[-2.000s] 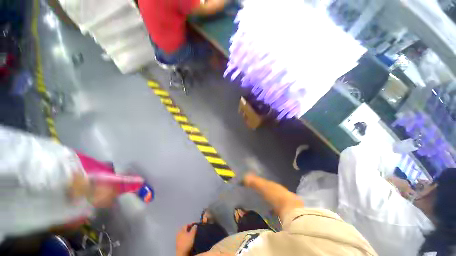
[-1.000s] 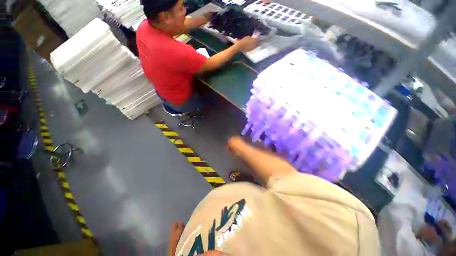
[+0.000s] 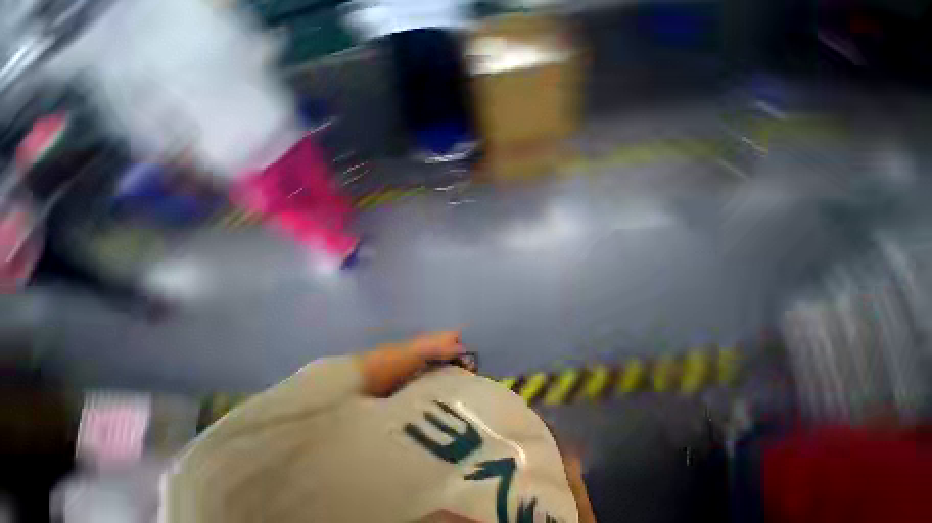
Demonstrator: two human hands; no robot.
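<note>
The view is strongly blurred. My left hand [image 3: 443,345] shows at the lower middle, at the end of the beige sleeve, above the floor. Its fingers cannot be made out, and a small dark shape lies by it. A narrow strip of skin at the right side of my shirt may be my right arm; my right hand is not in view. No tray shows at my left hand. A blurred stack of white trays [image 3: 858,337] stands at the right. A small pink and white block [image 3: 112,429] shows at the lower left.
A person in a white coat and pink trousers [image 3: 301,194] is at the upper left. A brown cardboard box [image 3: 526,102] stands at the top middle beside dark-clothed legs. A red shirt [image 3: 848,475] is at the lower right. Yellow-black tape [image 3: 634,378] crosses the grey floor.
The view has swung round. The purple-filled tray stack has left the picture, the red shirt now shows at the lower right, and my left hand has come into view.
</note>
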